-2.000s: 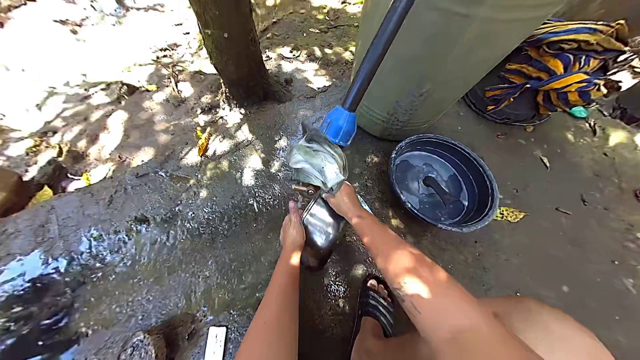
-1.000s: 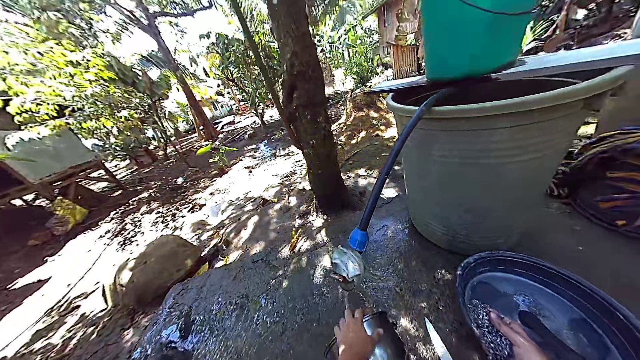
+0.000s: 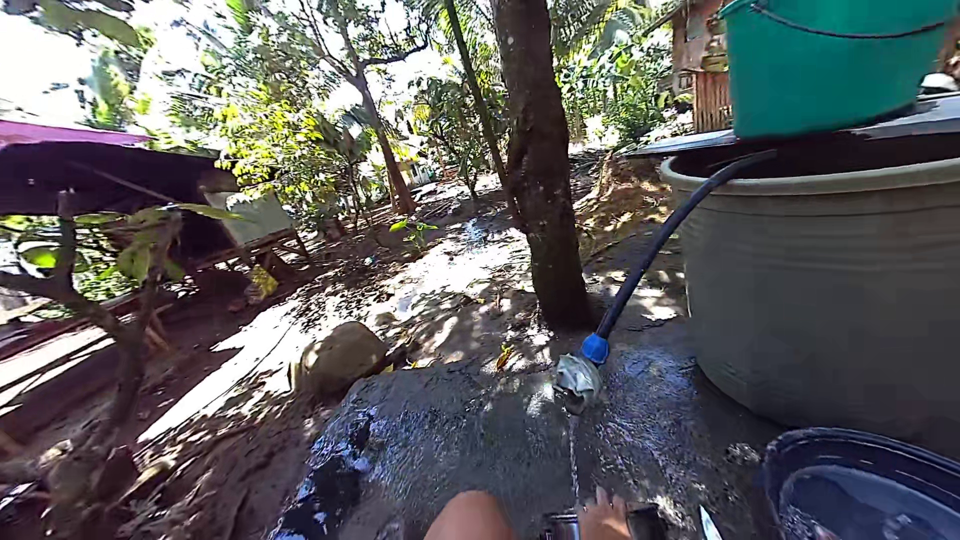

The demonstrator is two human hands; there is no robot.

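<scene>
A dark hose (image 3: 645, 262) with a blue fitting (image 3: 595, 349) ends at a wet, pale cloth or plastic wrap (image 3: 577, 376). Water runs from it in a thin stream. What appears to be my left hand (image 3: 604, 516) is at the bottom edge, fingers pointing forward, beside shiny metalware (image 3: 561, 526); its grip is cut off. A pale blade (image 3: 709, 524) lies between it and the dark basin (image 3: 776, 457), which holds water at lower right. A sliver of skin at the basin's bottom edge may be my right hand; its shape cannot be made out.
A large grey-green tub (image 3: 810, 300) stands at right, with a green bucket (image 3: 832, 67) on a board across it. A tree trunk (image 3: 544, 187) rises behind the hose end. A boulder (image 3: 346, 356) sits left of the wet slab (image 3: 450, 427). My knee (image 3: 469, 517) shows below.
Two seconds ago both hands were at the metalware under the hose end; one second ago my right hand was at the basin. The view has tilted up, pushing the hands to the bottom edge.
</scene>
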